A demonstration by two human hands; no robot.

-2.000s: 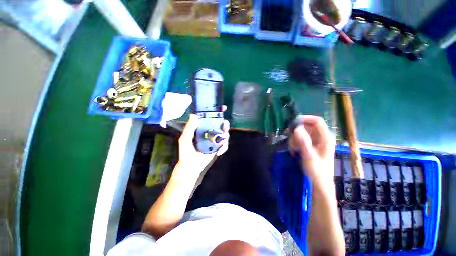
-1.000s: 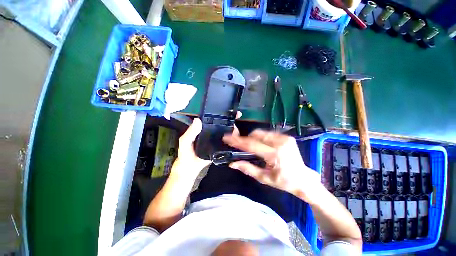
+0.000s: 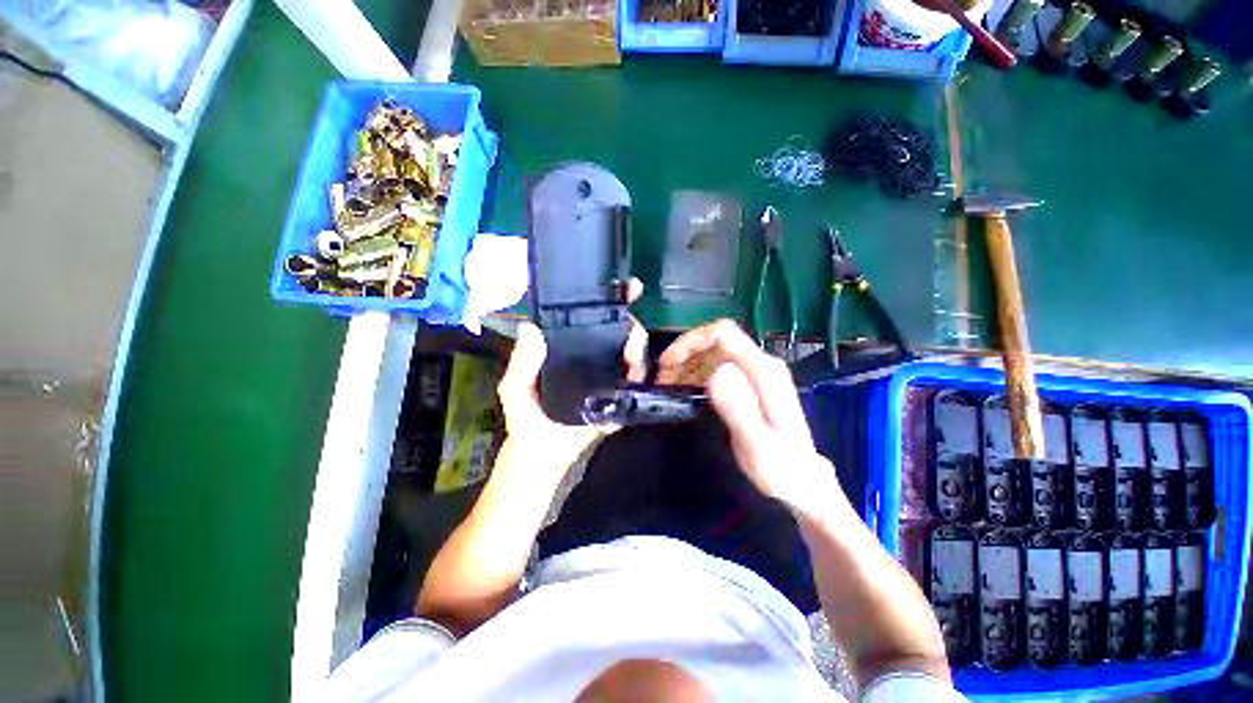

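A long black lock housing [image 3: 581, 254] is held upright above the lap, its hollow back facing me. My left hand [image 3: 543, 398] is shut on its lower end, thumb at the left edge and fingertips at the right. A dark handle-like part [image 3: 643, 405] with a round, ring-like end lies across the housing's lower end and points right. My right hand [image 3: 735, 385] holds its right end, with the fingers over it. Whether this part is joined to the housing cannot be told.
Sleeve bin [image 3: 478, 206] at left; grey plate [image 3: 701, 245], green-handled pliers [image 3: 774, 282], black-and-yellow pliers [image 3: 855, 295] at the bench edge. Spring pile [image 3: 792, 165] and black ring heap [image 3: 879, 154] behind. Hammer [image 3: 1014, 316] reaches over the blue crate [image 3: 1230, 549] of housings.
The left hand has turned the housing from glossy front to hollow back. The right hand has let go of the black-and-yellow pliers, now on the bench, and come to the dark part.
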